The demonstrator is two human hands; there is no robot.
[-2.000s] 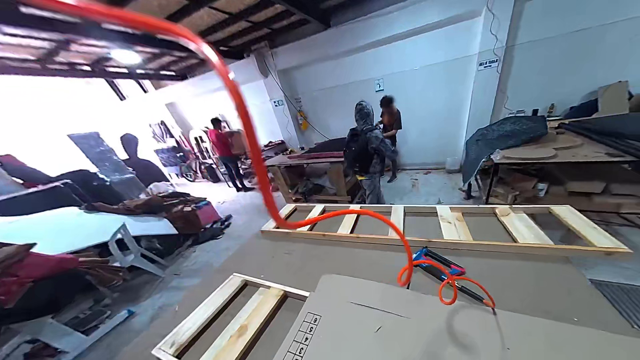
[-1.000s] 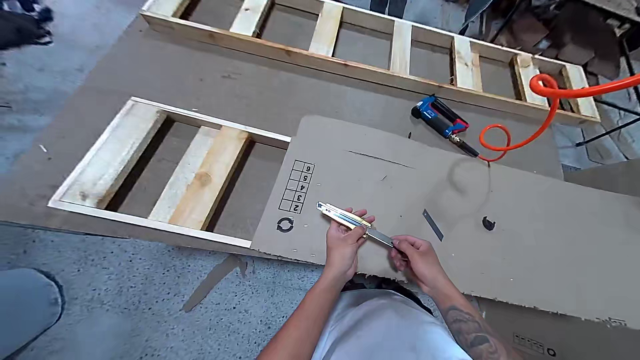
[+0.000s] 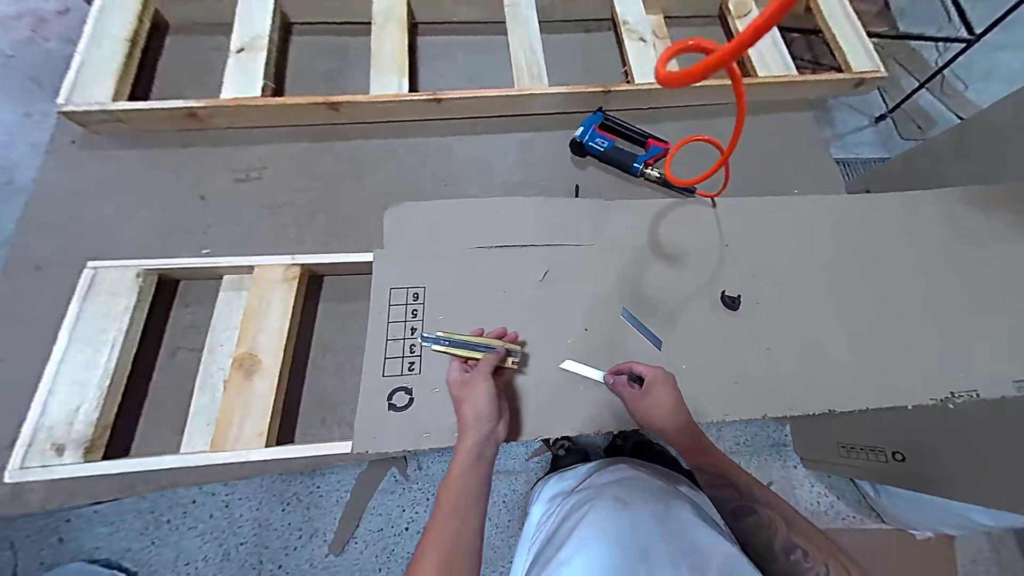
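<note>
My left hand (image 3: 480,384) holds the yellow and metal body of a snap-off utility knife (image 3: 468,347) above a cardboard sheet (image 3: 544,296). To its right, my right hand (image 3: 648,392) pinches a snap-off knife blade (image 3: 582,370) by one end, apart from the knife body. A second, darker blade (image 3: 642,329) lies on the cardboard just beyond my right hand. Farther right on the sheet is a small black plastic piece (image 3: 730,301), perhaps a part of the knife. The sheet bears a printed grid and a recycling mark, and has a long slit in it.
A blue and black pneumatic stapler (image 3: 620,148) with a coiled orange air hose (image 3: 740,112) lies beyond the cardboard. A long slatted wooden frame (image 3: 480,104) spans the back of the table. The cardboard overlaps a smaller wooden frame (image 3: 264,360) at left. A cardboard strip (image 3: 360,504) hangs below the edge.
The blade in my right hand has come away from the knife body, and my hands are farther apart. Two seconds ago the view faced the room, with no hands of mine visible.
</note>
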